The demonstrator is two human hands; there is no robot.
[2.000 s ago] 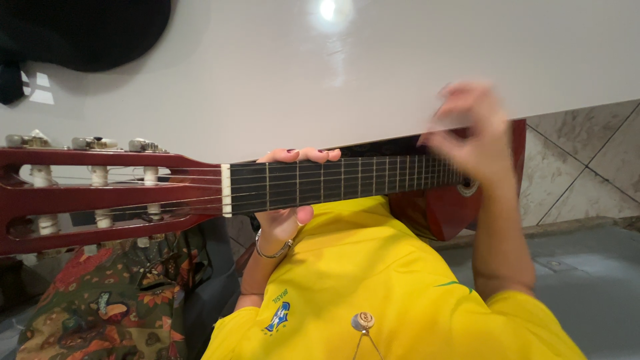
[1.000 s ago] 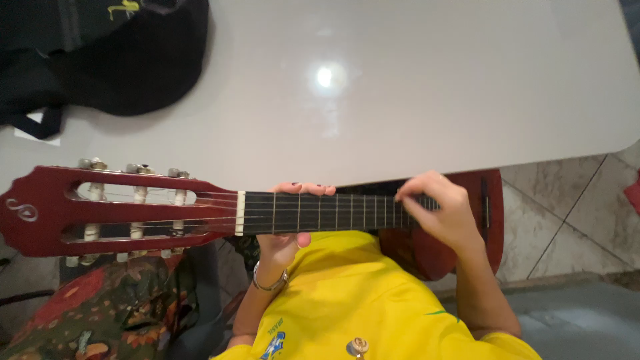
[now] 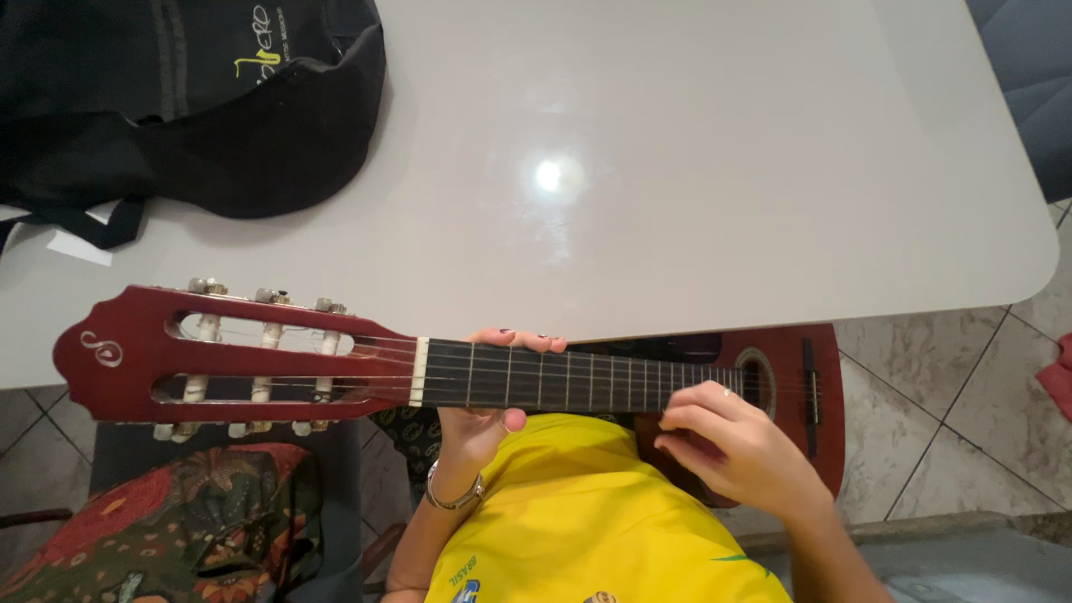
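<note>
A red classical guitar lies across the lap, its headstock at the left and its body partly under the table edge at the right. My left hand is wrapped around the guitar neck near the nut, thumb on the near side and fingertips showing over the far edge; a metal bracelet is on that wrist. Over the upper end of the fretboard, near the soundhole, is my right hand, its fingers loosely bent and apart. Whether its fingertips touch the strings cannot be told.
Beyond the guitar is a glossy white table with a black instrument bag at its left. A patterned cloth rests on a dark chair at lower left. Marble-look floor tiles and a red object are at right.
My right hand, raised and blurred above the strings two seconds ago, is now lower, over the fretboard near the soundhole. My left hand stays around the neck. The view has shifted, showing more table and bag.
</note>
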